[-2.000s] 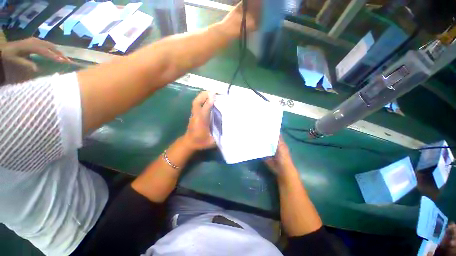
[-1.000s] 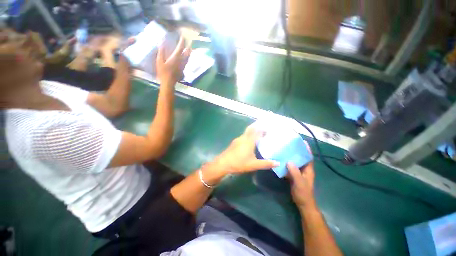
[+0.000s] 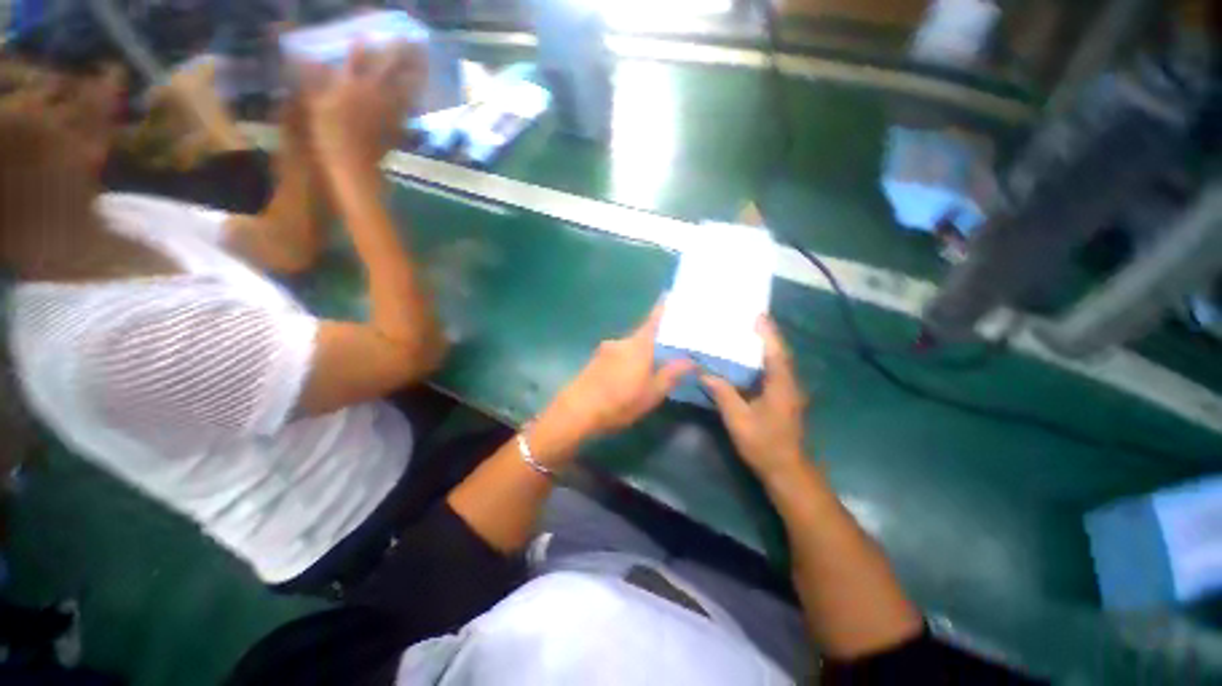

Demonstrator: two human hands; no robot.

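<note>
A light blue and white carton [image 3: 717, 295] is held in both hands above the green bench top [image 3: 536, 288]. Its bright white face points up and its blue end faces me. My left hand [image 3: 630, 382] grips the carton's left side near the lower corner, the thumb at the blue end. My right hand [image 3: 767, 402] grips its right side and lower end, the thumb also at the blue end. The far end of the carton shows a small tan part sticking out. The frame is somewhat blurred.
A person in a white mesh top [image 3: 201, 349] sits at left, holding a carton [image 3: 355, 38]. A pale rail [image 3: 563, 204] borders the green belt, where cartons [image 3: 931, 177] lie. A grey cylindrical tool [image 3: 998, 261] and a black cable [image 3: 871, 359] are at right. A blue carton [image 3: 1155, 543] lies lower right.
The carton has turned in my hands, its long side now pointing away from me and its white face up. The neighbour's carton has moved up and left.
</note>
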